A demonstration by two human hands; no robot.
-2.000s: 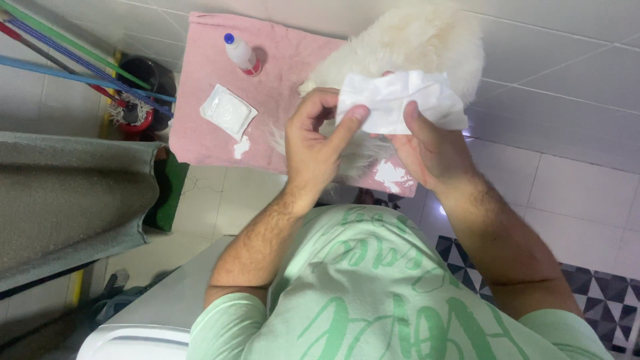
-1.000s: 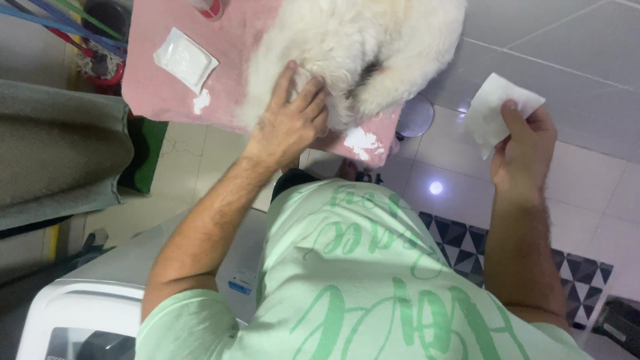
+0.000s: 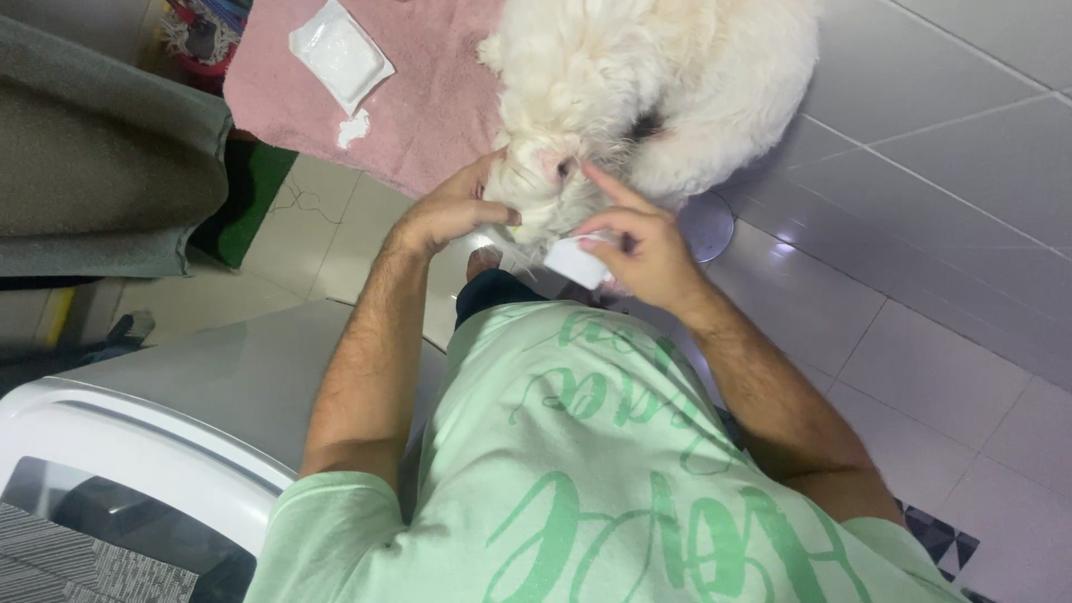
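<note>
A white, long-haired dog (image 3: 578, 75) lies on a pink towel (image 3: 435, 92), its head near the towel's front edge. My left hand (image 3: 456, 205) cups the side of the dog's head, thumb toward its muzzle. In my right hand (image 3: 641, 243) a folded white wipe (image 3: 578, 261) is pinched between thumb and fingers, with the index finger extended to the fur beside a dark spot, an eye or the nose. A white packet (image 3: 342, 57) lies on the towel at the left, and a small white patch (image 3: 353, 129) is just below it.
A grey curtain or cloth (image 3: 100, 151) hangs at the left, over a green mat (image 3: 251, 197). Below it stands a white and grey appliance (image 3: 176, 427). A tiled wall (image 3: 946, 100) borders the dog's right side. A mop head in a red bucket (image 3: 201, 67) is at upper left.
My right hand has come from the far right to the dog's head with the wipe. My left hand has moved from the fur on top to the side of the head.
</note>
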